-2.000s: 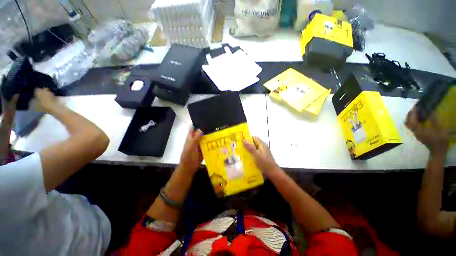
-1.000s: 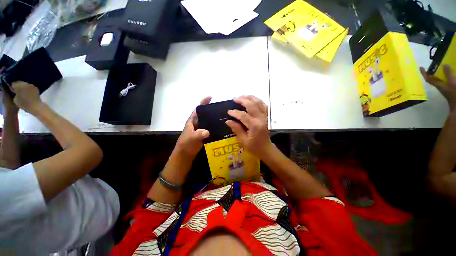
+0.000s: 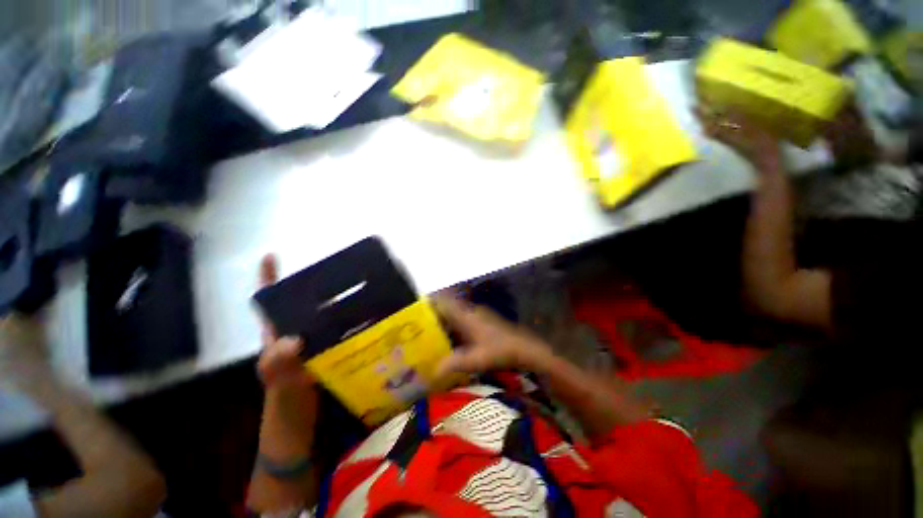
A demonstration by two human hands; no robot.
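Note:
A black gift box (image 3: 339, 293) is partly inside a yellow printed sleeve (image 3: 385, 359), held tilted above my lap at the bench edge. Its black end sticks out of the sleeve, away from my body. My left hand (image 3: 283, 354) holds the black part at its left side, with the fingers behind it. My right hand (image 3: 491, 339) is on the right side of the yellow sleeve, its fingertips at the sleeve's edge. The frame is blurred, so the fingers are not sharp.
An open box base (image 3: 142, 298) with a white cable lies at left, near black boxes (image 3: 152, 111). White cards (image 3: 299, 71), flat yellow sleeves (image 3: 471, 89) and a sleeved box (image 3: 627, 132) lie behind. At right, another person's hand holds a yellow box (image 3: 774, 86). Another person's arm (image 3: 91, 435) is at left.
The view has turned and blurred. My right hand has moved from the black box end to the side of the sleeve. The box now tilts left, its black end more exposed.

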